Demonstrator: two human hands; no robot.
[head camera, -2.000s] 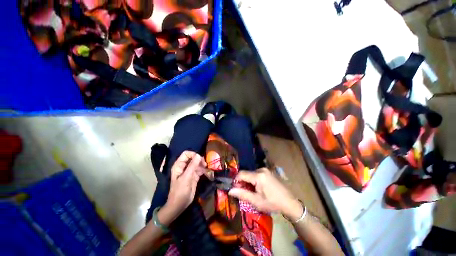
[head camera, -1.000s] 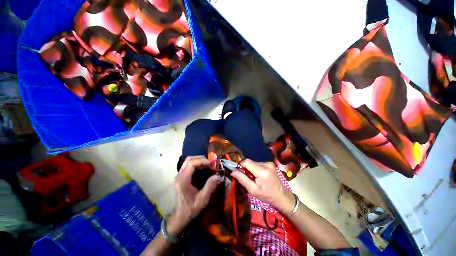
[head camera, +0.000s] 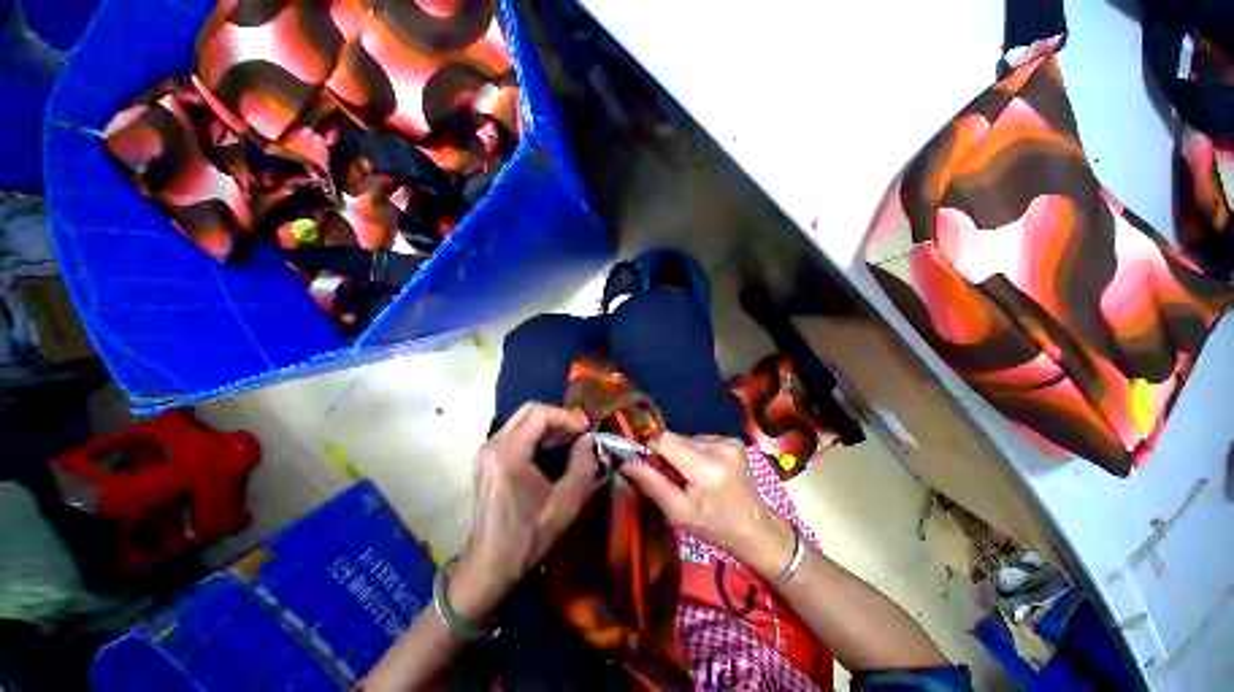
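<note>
A printed orange and brown fabric bag (head camera: 616, 575) lies on my lap over dark trousers and a red-and-white checked apron. My left hand (head camera: 528, 487) pinches the bag's edge near its upper part with thumb and fingers. My right hand (head camera: 717, 500) holds small thread snips (head camera: 620, 445), silvery blades pointing left, at the pinched edge by my left fingertips. The exact spot at the blade tips is too small to tell, and the fingers hide part of the edge.
A blue bin (head camera: 474, 270) with printed bags stands at upper left. A white table (head camera: 798, 122) on the right bears a printed bag (head camera: 1029, 257) with a black strap. A red stool-like object (head camera: 156, 480) and a blue crate (head camera: 311, 595) are at lower left. Another printed piece lies beyond my right knee.
The view has shifted left and down from the earliest frame. Since the middle frame, my left hand has closed in and its fingers have moved slightly up along the edge near the blades.
</note>
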